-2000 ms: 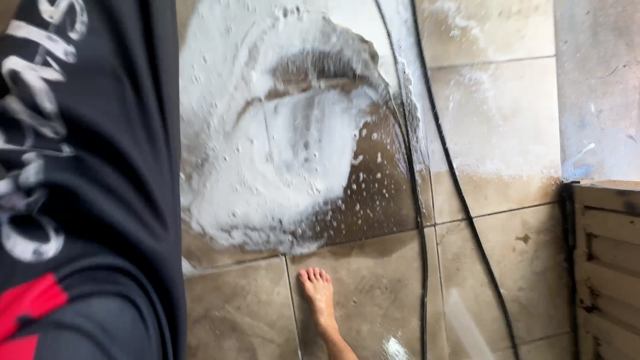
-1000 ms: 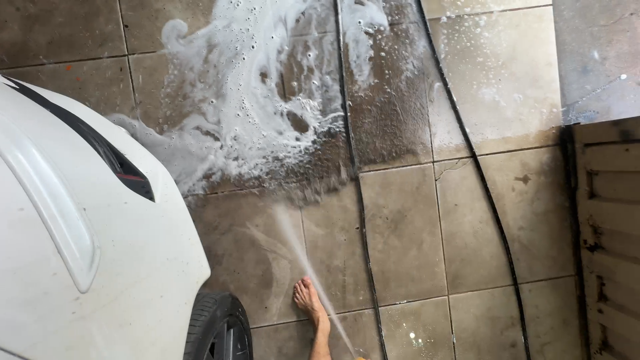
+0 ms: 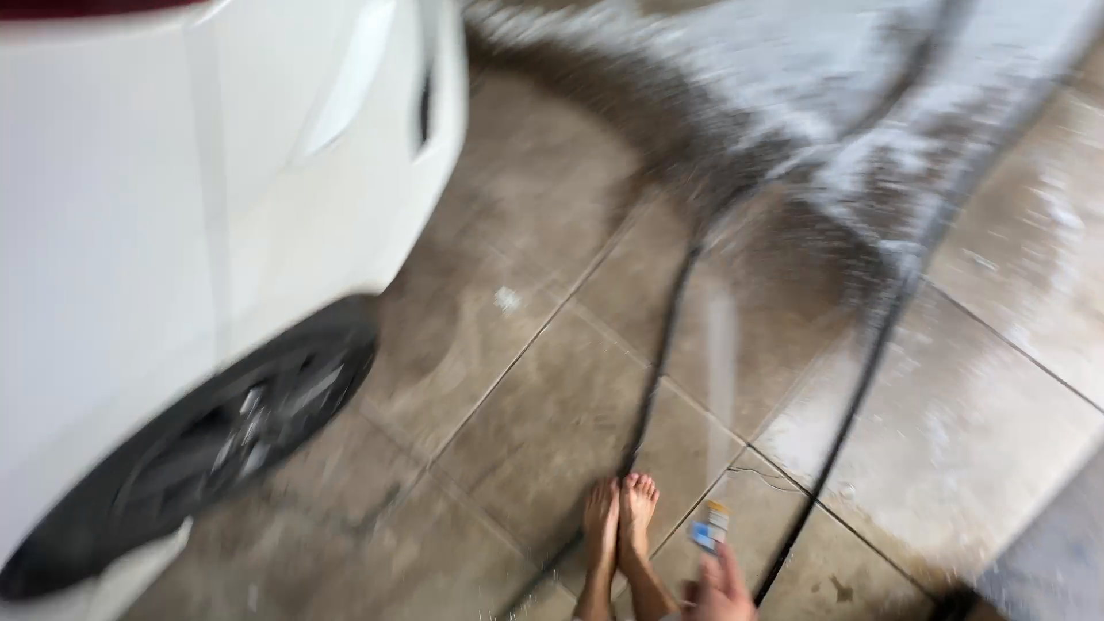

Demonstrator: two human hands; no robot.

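Observation:
One of my hands (image 3: 720, 586), apparently the right, is at the bottom edge, its fingers around a blue and yellow hose nozzle (image 3: 712, 528). A stream of water (image 3: 723, 371) leaves the nozzle and runs up the view to the wet tiles. White foam (image 3: 776, 52) lies on the floor at the top. My left hand is not seen. To the left stands a white car (image 3: 285, 172) with a black wheel (image 3: 250, 431). The picture is blurred.
Two dark hoses (image 3: 673, 336) (image 3: 854, 414) run across the tiled floor, one beneath or beside my bare feet (image 3: 625, 517). Foam covers parts of them at the top right. A dark object (image 3: 956, 601) shows at the lower right edge.
The view has turned and shifted strongly. My hand and the nozzle have come into sight, and both feet now show where one did before. The dark printed cloth seen two seconds ago is out of view.

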